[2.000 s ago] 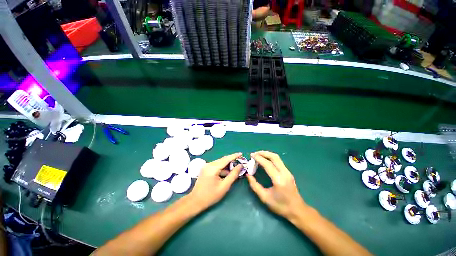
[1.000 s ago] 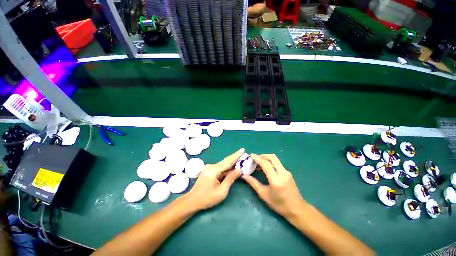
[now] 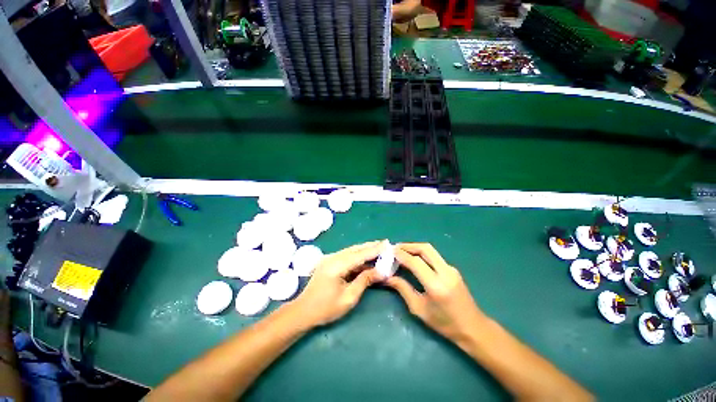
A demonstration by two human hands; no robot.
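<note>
My left hand (image 3: 342, 284) and my right hand (image 3: 430, 287) are both closed on one small white housing (image 3: 386, 261) between their fingertips, above the green bench. The housing is tilted, nearly edge-on; its inside cannot be seen. Plain white discs (image 3: 278, 250) lie in an overlapping group left of my hands. White housings with dark boards, yellow bits and wires (image 3: 585, 274) stand spread out at the right.
A black rack (image 3: 421, 141) lies across the belt to the white strip. Blue-handled pliers (image 3: 174, 207) lie behind the discs. A black box (image 3: 74, 271) with cables is at left. A tall grey stack (image 3: 334, 49) stands beyond the belt. A person's hand (image 3: 406, 9) shows at top.
The two white parts seen between my fingers are together as one piece, now turned more edge-on. My hands stay in about the same place.
</note>
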